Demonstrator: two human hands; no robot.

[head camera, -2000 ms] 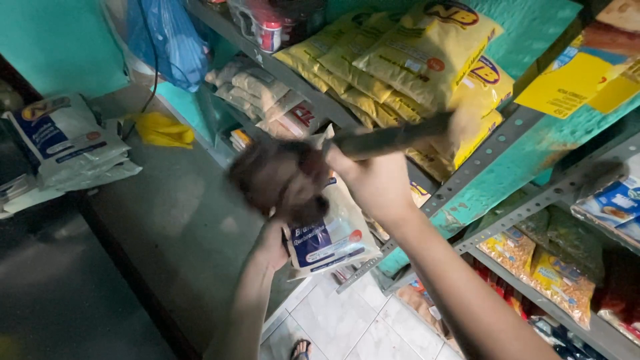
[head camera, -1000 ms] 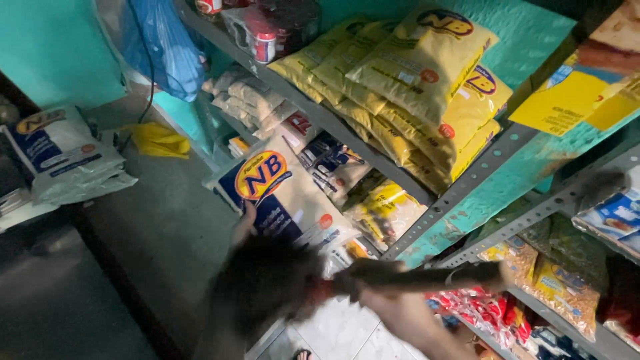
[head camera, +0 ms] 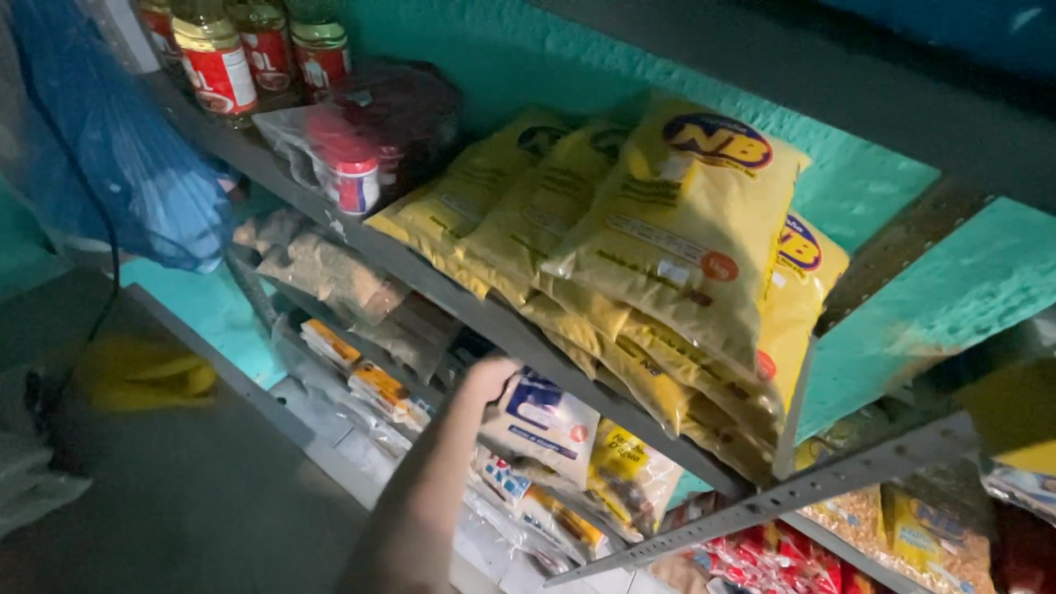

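Note:
My left hand (head camera: 493, 378) reaches under the front edge of the middle shelf. Its curled fingers are at the upper left corner of a white and blue plastic food packet (head camera: 549, 425), partly hidden by the shelf edge and the packet. This packet lies tilted on the lower shelf, to the left of a yellow and clear packet (head camera: 634, 474). Above, yellow NB bags (head camera: 672, 223) are piled on the middle shelf. My right hand is out of view.
Oil bottles (head camera: 216, 70) and wrapped red-lidded containers (head camera: 355, 177) stand at the upper left. A blue plastic bag (head camera: 124, 165) hangs beside the shelf. A perforated metal upright (head camera: 767, 495) slants across the lower right. A yellow cloth or bag (head camera: 144, 371) lies on a grey surface.
My left hand has moved in under the shelf edge with the white and blue packet. My right hand and the dark brush-like thing with a handle have left view. The view has shifted toward the shelves.

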